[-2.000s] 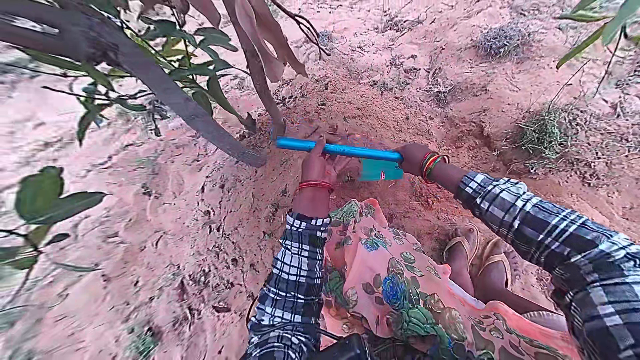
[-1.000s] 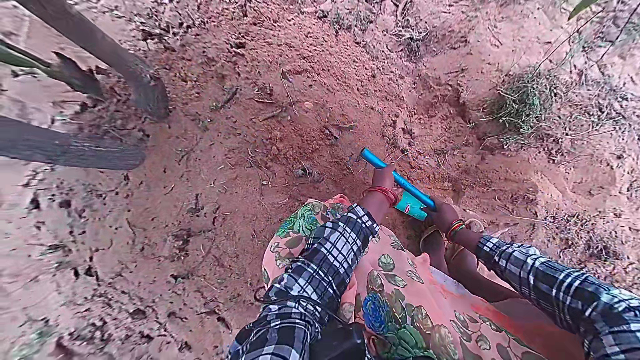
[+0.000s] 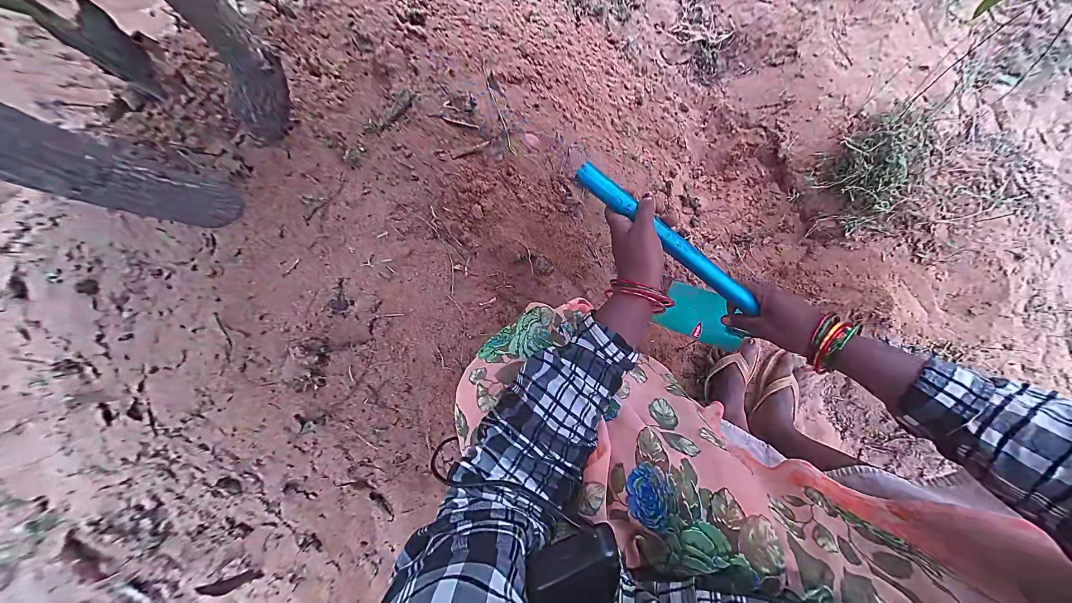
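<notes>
My left hand (image 3: 636, 247) grips the middle of a blue tubular handle (image 3: 691, 255), which slants from upper left to lower right over the reddish soil. At the handle's lower right end, my right hand (image 3: 775, 316) is closed around it. A flat turquoise blade (image 3: 702, 314) with a small red mark shows beneath the handle, between my hands; it looks like a hoe's blade, and how it joins the handle is hidden. Red bangles circle my left wrist, multicoloured ones my right. The handle's far end points over loose soil.
Thick tree stems (image 3: 109, 172) rise from the ground at upper left. A grass tuft (image 3: 883, 163) grows at right. My sandalled feet (image 3: 754, 385) stand just below the blade, beside the floral cloth (image 3: 670, 469) over my lap. A black object with a cord hangs near my left sleeve.
The handle has gone from nearly level to slanting down to the right, with both hands still on it. The view has shifted, so the leafy branches seen earlier have mostly left it.
</notes>
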